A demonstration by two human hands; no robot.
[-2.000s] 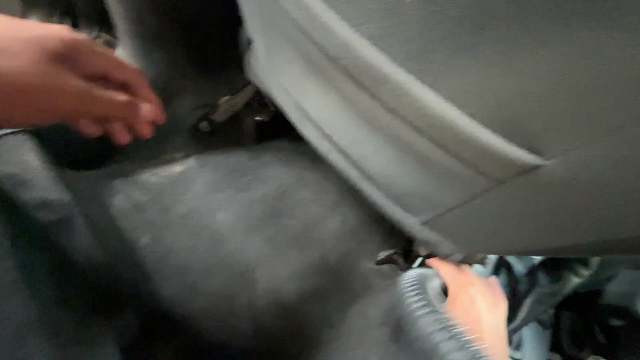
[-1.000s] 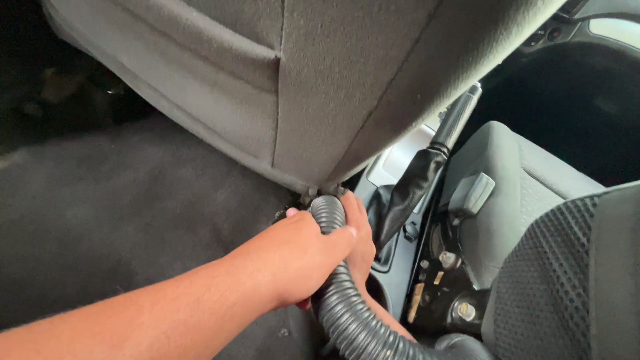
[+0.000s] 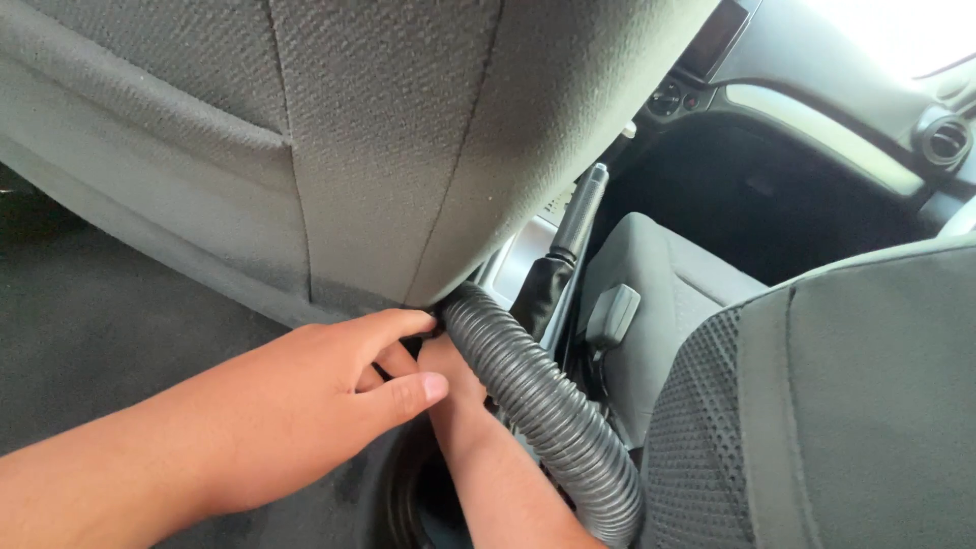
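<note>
A ribbed black vacuum hose (image 3: 545,404) runs from the lower right up to the bottom edge of a grey fabric seat back (image 3: 366,152), where its end goes out of sight. My left hand (image 3: 343,389) reaches in from the left, fingers apart, its index fingertip at the seat's lower edge just left of the hose. Its thumb lies over my right wrist and does not grip the hose. My right hand (image 3: 446,366) is beneath the hose, close to its upper end; its fingers are hidden behind the hose and the left hand, so its grip cannot be told.
Right of the hose are the handbrake lever (image 3: 581,213), a seat belt buckle (image 3: 612,316) and the other front seat (image 3: 877,381). The dashboard (image 3: 823,137) lies beyond. Dark carpet (image 3: 114,320) covers the floor at left, and a black rounded opening (image 3: 415,488) sits below my hands.
My left hand, on the hose one second ago, is off it with fingers spread. Two seconds ago it was at the upper left, apart from the hose. The view has swung right.
</note>
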